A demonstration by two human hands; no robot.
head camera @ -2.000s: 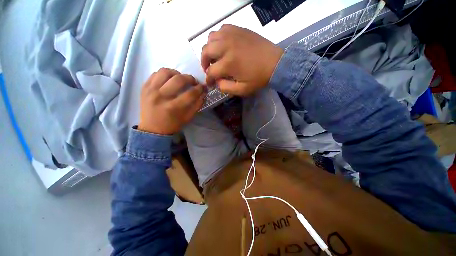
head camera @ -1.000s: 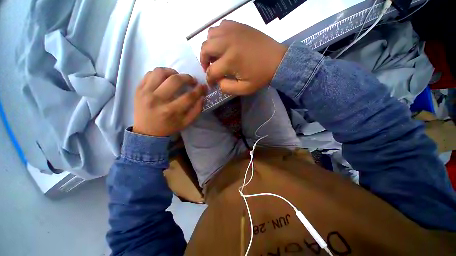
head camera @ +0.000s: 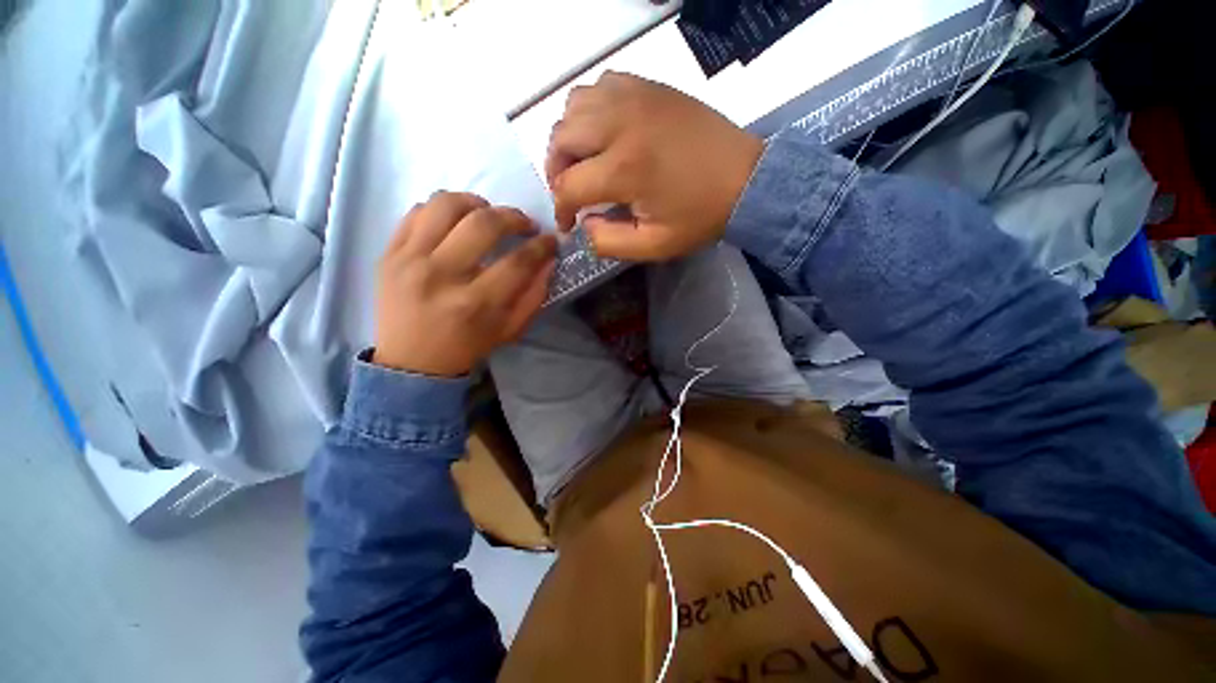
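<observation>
Light grey fabric [head camera: 220,254] lies in large soft folds on the left and reaches, very pale in the glare, to both hands. My left hand [head camera: 460,283] has its thumb and fingers pinched together at the fabric's edge, just above the ruler strip. My right hand [head camera: 647,167] is close beside it on the right, fingers curled and pinching at the same edge. The fingertips nearly meet. Glare and the fingers hide exactly what lies between them. Dark labels with pale print [head camera: 750,30] lie overlapping at the top, beyond my right hand.
The ruler strip [head camera: 880,91] runs along the table's front edge. White cables [head camera: 963,83] hang over it at the upper right. A grey fabric heap [head camera: 1054,180] lies right of the table. White earphone cord [head camera: 727,523] hangs over the brown apron [head camera: 747,467].
The whole view has shifted slightly. The hands keep almost the same place, with a slightly wider gap between the right thumb and fingers. A yellowish item now shows at the top edge.
</observation>
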